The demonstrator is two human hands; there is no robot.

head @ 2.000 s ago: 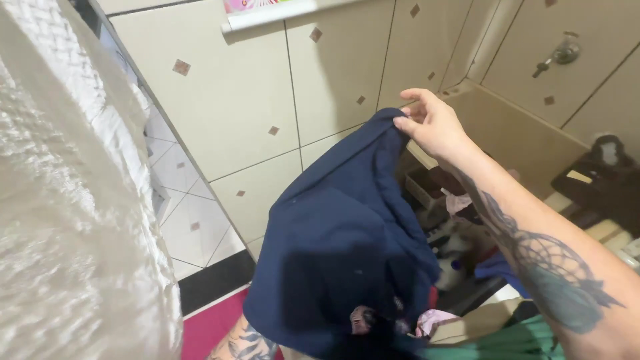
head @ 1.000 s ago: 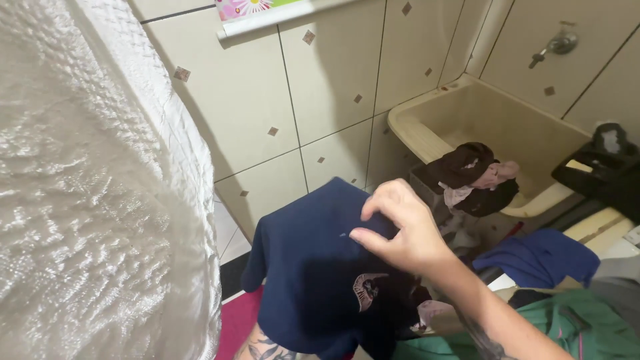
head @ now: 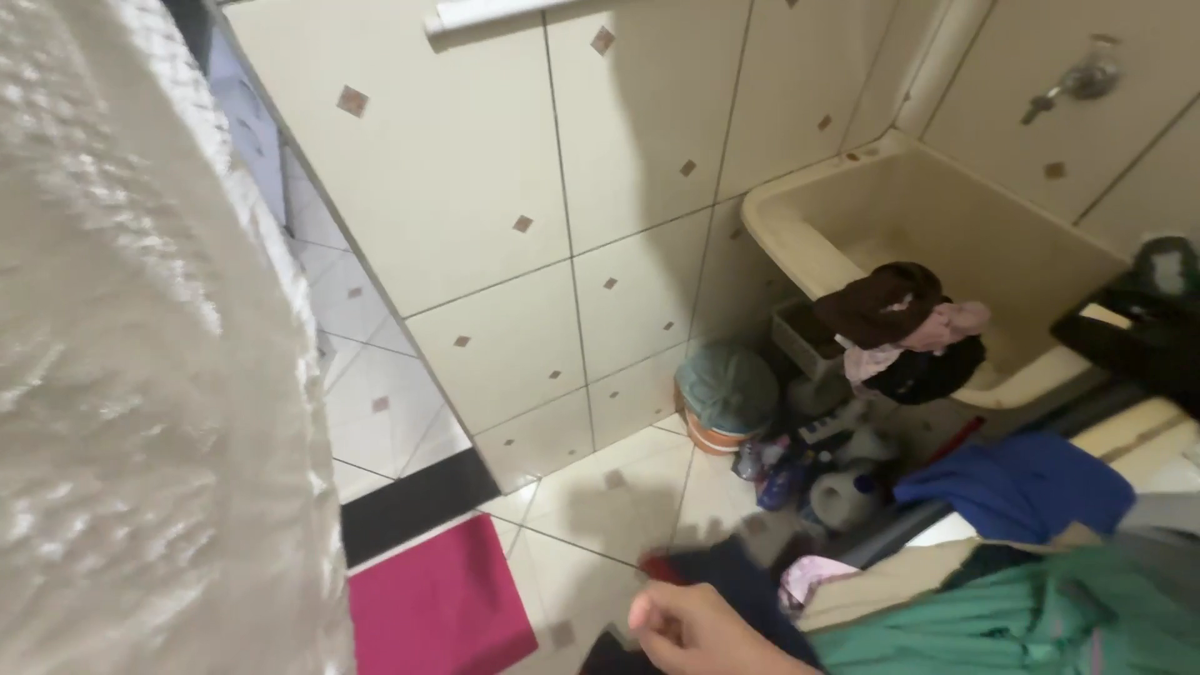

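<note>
My right hand (head: 698, 630) is at the bottom centre, its fingers curled; whether cloth is pinched in them cannot be told. Right behind it lies dark navy fabric (head: 741, 586) with a bit of red at its edge. A small piece of dark cloth (head: 614, 656) shows to the left of the hand at the bottom edge. Beside these, at the lower right, green fabric (head: 994, 619), a beige cloth (head: 872, 592) and a blue cloth (head: 1027, 486) lie heaped. My left hand is out of view.
A beige laundry sink (head: 797, 248) has brown, pink and black clothes (head: 900, 328) over its rim. Below stand a covered orange bucket (head: 717, 439) and several bottles (head: 844, 497). A pink mat (head: 436, 605) lies by the doorway. A whitish textured fabric (head: 159, 375) hangs at left.
The navy garment, spread out in front of me before, is no longer held up in view. My right hand has moved down to the bottom edge. My left forearm has left the view.
</note>
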